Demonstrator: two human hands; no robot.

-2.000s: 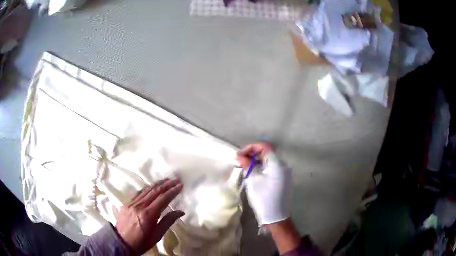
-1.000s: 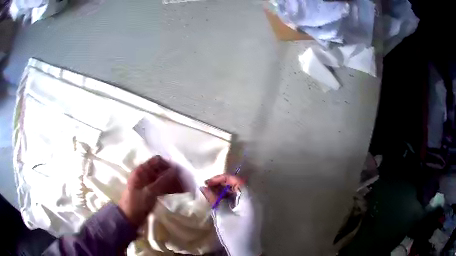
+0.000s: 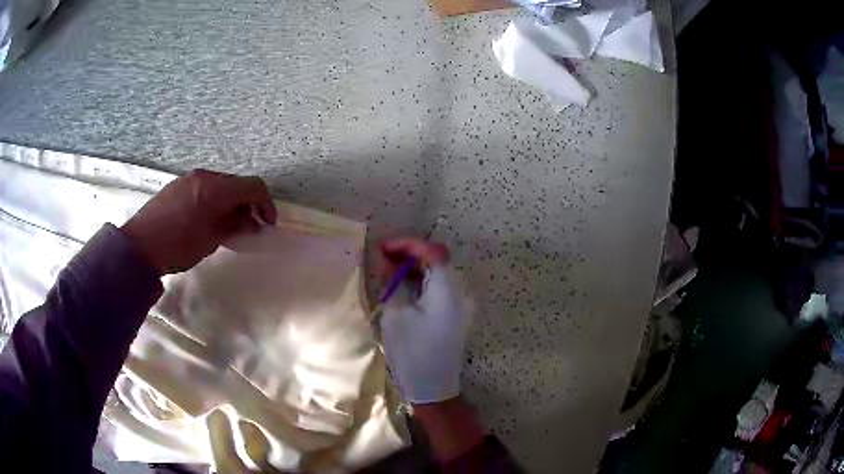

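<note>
The cream garment panel point(image 3: 278, 315) lies on the speckled table, its stitched top edge slanting down to a corner near my right hand. My left hand point(image 3: 208, 218) is bare and lies over that top edge. Its fingers are curled and seem to pinch the cloth there; the fingertips are partly hidden. My right hand point(image 3: 421, 310), in a white glove with bare fingertips, is just right of the panel's side edge. It holds the blue-purple marking pen point(image 3: 398, 278) at a slant. A crumpled fold of cream cloth lies at the bottom of the panel.
White paper scraps point(image 3: 551, 65) lie at the table's far right, beside a brown cardboard piece point(image 3: 472, 6). The grey table point(image 3: 546, 278) ends at a curved right edge, with dark floor and heaped items beyond. Pale material shows at the top left.
My left hand has moved up from the middle of the panel to its top edge. My right hand has moved up slightly with the pen. The view has shifted, and the papers sit higher.
</note>
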